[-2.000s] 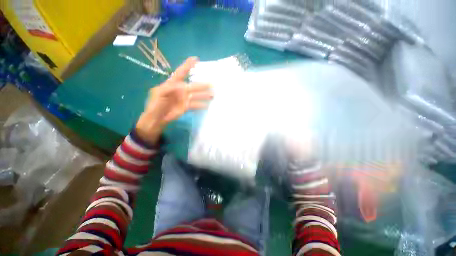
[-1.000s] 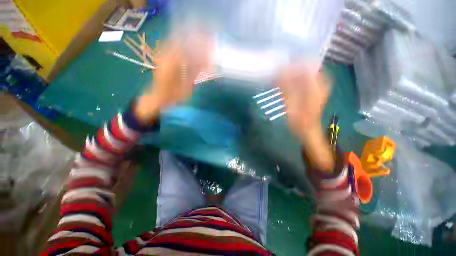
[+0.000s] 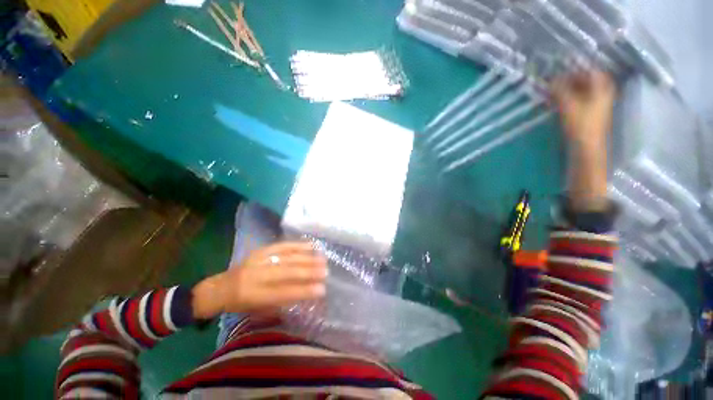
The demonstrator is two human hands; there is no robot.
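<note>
A white flat pack [image 3: 356,176] lies on the green mat in front of me, its near end at the bench edge. Clear bubble wrap [image 3: 375,312] runs from that end over my lap. My left hand [image 3: 277,273] is at this wrap, fingers together on the film. My right hand [image 3: 585,98] is blurred and reaches far right, against the silvery stacked packs [image 3: 539,39]; what its fingers hold is unclear. A dense row of white strips [image 3: 344,74] lies behind the pack. Several spaced pale strips [image 3: 485,121] lie between it and my right hand.
A yellow and black knife [image 3: 516,223] lies right of the pack. An orange and dark blue tape dispenser [image 3: 528,281] is partly covered by my right sleeve. Brown sticks [image 3: 236,31] and a loose white strip [image 3: 215,43] lie back left. Spare clear wrap [image 3: 645,312] is at right.
The blurred white sheet or pack that both hands held up is gone from there; a white pack now lies at the bench edge. My left hand came back to my lap; my right moved far right.
</note>
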